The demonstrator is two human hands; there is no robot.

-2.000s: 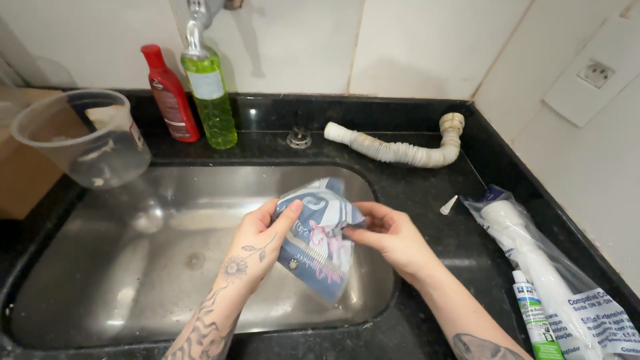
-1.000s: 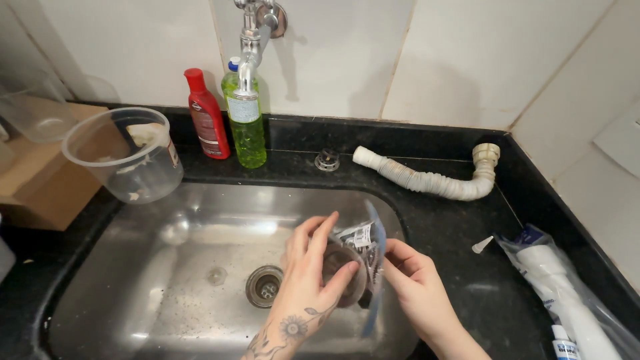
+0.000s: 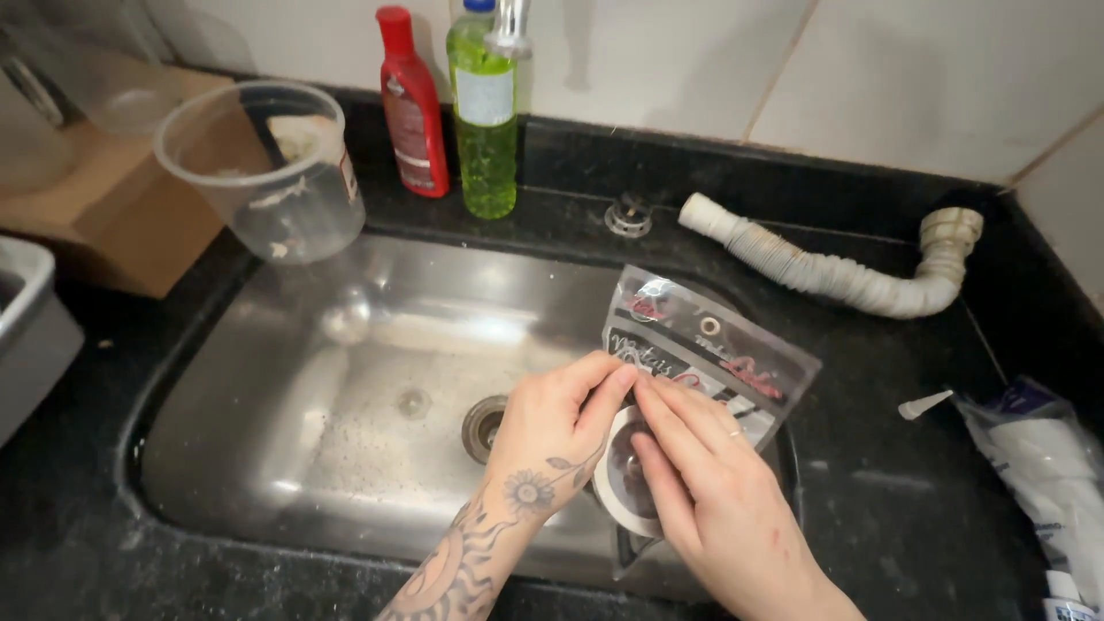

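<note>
My left hand (image 3: 552, 431) and my right hand (image 3: 711, 466) pinch a clear printed plastic pouch (image 3: 742, 366) between their fingertips, above the right part of a stainless steel sink (image 3: 345, 517). A round piece with a white rim (image 3: 617, 496) and a dark centre shows between my hands, at the pouch; whether it is inside cannot be told. The sink's drain (image 3: 479, 429) lies just left of my left hand, partly hidden by it.
Behind the sink stand a clear plastic tub (image 3: 302, 228), a red bottle (image 3: 414, 129), a green liquid bottle (image 3: 487, 142), a small drain fitting (image 3: 628, 217) and a corrugated white drain hose (image 3: 802, 267). At right lie a small nozzle (image 3: 925, 405) and a bagged white pipe (image 3: 1039, 457). A cardboard box (image 3: 138, 224) is at left.
The pouch has been turned in my hands and now spreads out beyond my fingertips. My hands have come together at its edge. The view has moved closer to the sink.
</note>
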